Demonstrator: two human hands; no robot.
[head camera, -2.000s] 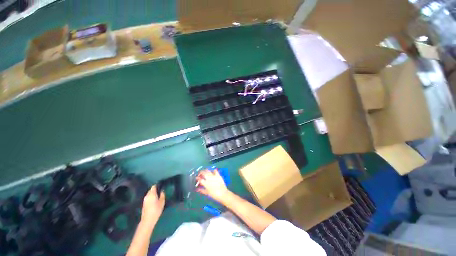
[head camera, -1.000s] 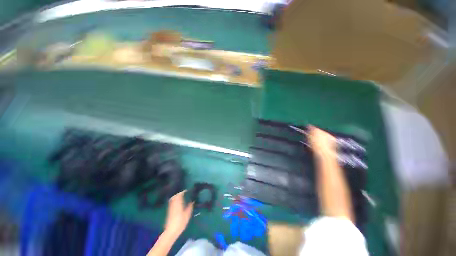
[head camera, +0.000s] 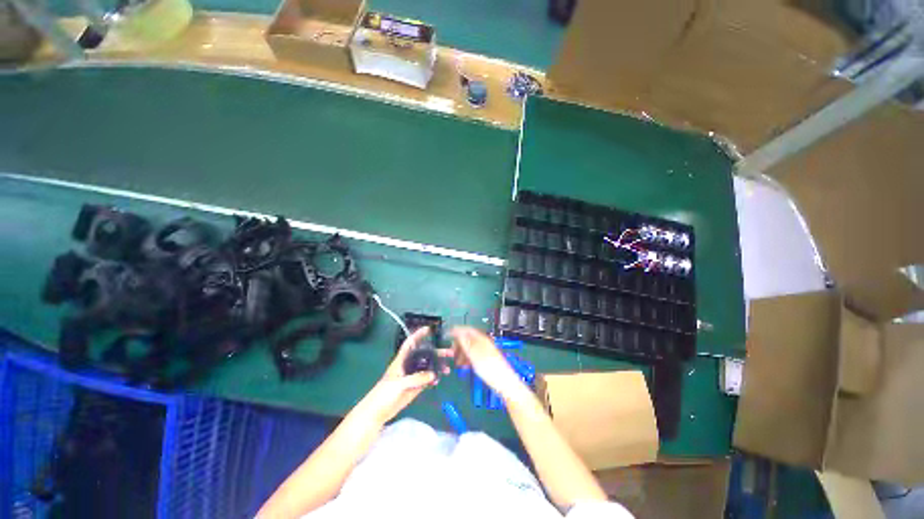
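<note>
My left hand (head camera: 407, 367) holds a black motor housing (head camera: 421, 326) low in the centre of the view. My right hand (head camera: 472, 350) is at the housing's right side, its fingers close to or touching it; I cannot tell what is between them. A thin white lead (head camera: 390, 312) sticks up to the left of the housing. Blue wired components (head camera: 488, 389) lie partly behind my right hand and forearm. The black motor tray (head camera: 598, 279) stands to the right, with several silver motors (head camera: 664, 249) in its upper right pockets.
A heap of black housings (head camera: 172, 294) lies left on the green surface. A blue crate (head camera: 203, 426) is at the lower left. A small open carton (head camera: 600, 414) is at the lower right, large cartons (head camera: 790, 375) far right. A wooden ledge (head camera: 228, 43) runs along the back.
The view has swung. My right hand went out over the motor tray and is now back beside my left hand. My left hand has taken up the housing.
</note>
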